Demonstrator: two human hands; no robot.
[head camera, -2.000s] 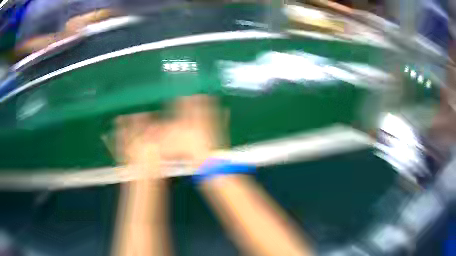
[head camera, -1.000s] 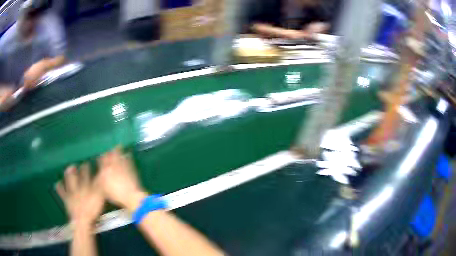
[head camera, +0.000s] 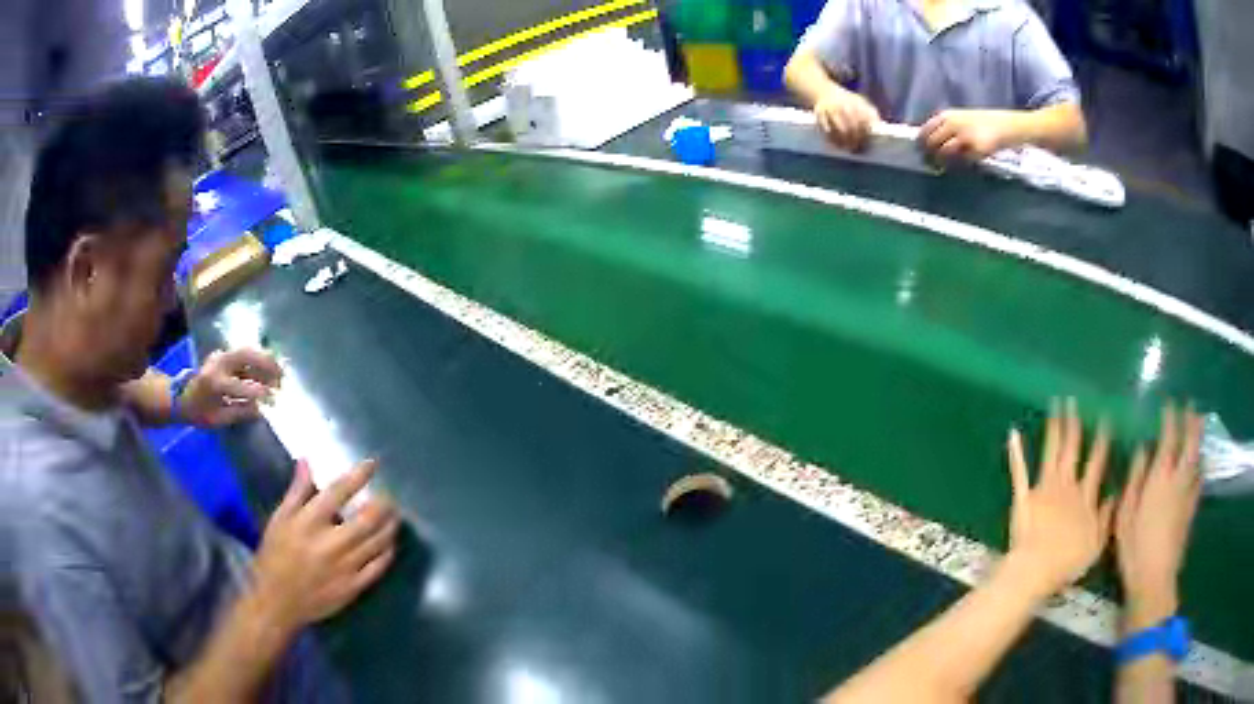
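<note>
My left hand (head camera: 1062, 516) is bare, with its fingers spread, over the near side of the bright green conveyor belt (head camera: 825, 344) at the lower right. My right hand (head camera: 1158, 512) is close beside it, with a blue band on the wrist and its fingers raised and slightly apart. Neither hand holds anything. A crinkled clear plastic bag (head camera: 1227, 454) lies on the belt just right of my right hand, cut off by the picture's edge. What is in it cannot be told.
A speckled white rail (head camera: 770, 475) parts the belt from the dark green work surface (head camera: 550, 550). A brown tape roll (head camera: 697, 492) lies there. At left, a person handles a long white strip (head camera: 310, 429). Across the belt, another person holds a white piece. White blocks (head camera: 591, 85) stand behind.
The view has swung left, so my hands now show at the right. The neighbour at left and the tape roll have come into view. My hands remain empty over the belt.
</note>
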